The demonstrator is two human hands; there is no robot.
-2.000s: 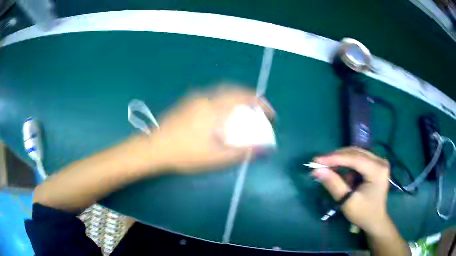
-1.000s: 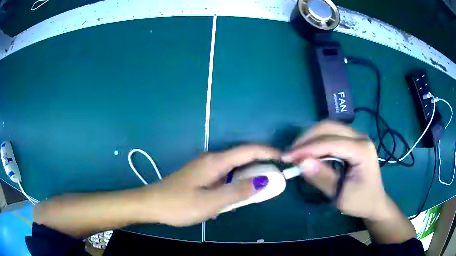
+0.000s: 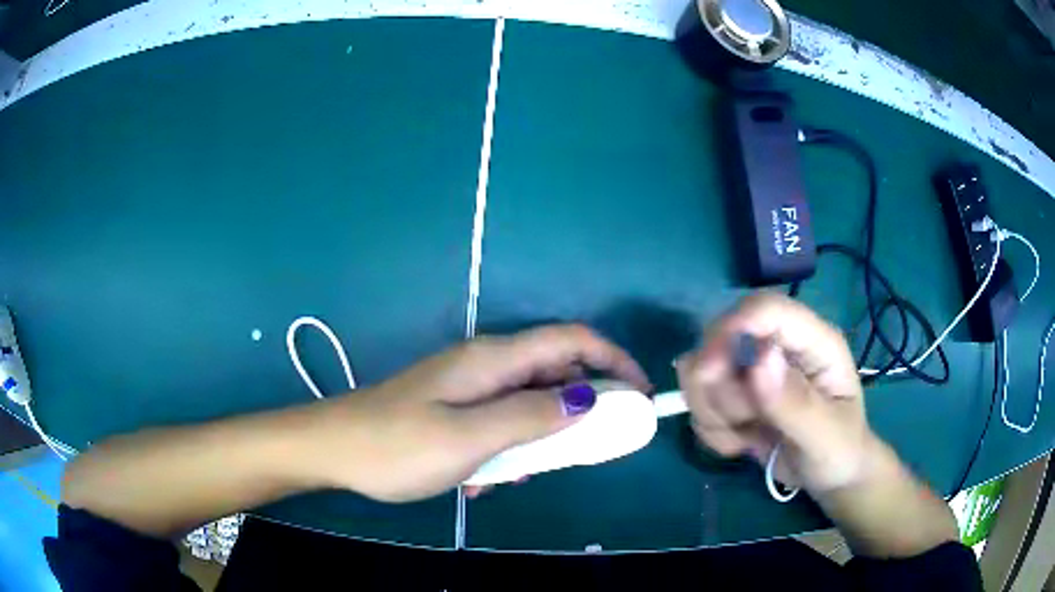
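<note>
My left hand (image 3: 463, 422) is closed around a white handheld device (image 3: 602, 437), plain side up, its rounded end pointing right. The white wrist strap (image 3: 305, 361) loops out on the bench to the left of the hand. A white plug (image 3: 670, 402) meets the device's right end; whether it is fully in cannot be told. My right hand (image 3: 781, 399) is around the cable just right of this plug. A dark cable end (image 3: 746, 349) also shows between its thumb and finger, blurred. A bit of white cable (image 3: 779, 476) curves below the hand.
The black unit marked FAN (image 3: 766, 191) lies at the upper right with a black cable (image 3: 870, 266) beside it. The power strip (image 3: 972, 231) is farther right. Another white device (image 3: 12, 364) is cut off at the left edge. The white rail (image 3: 347, 14) runs along the back.
Both hands came together, and the white plug met the device's end. Since one second ago the right hand has turned, and the dark cable end now shows. The view has also shifted.
</note>
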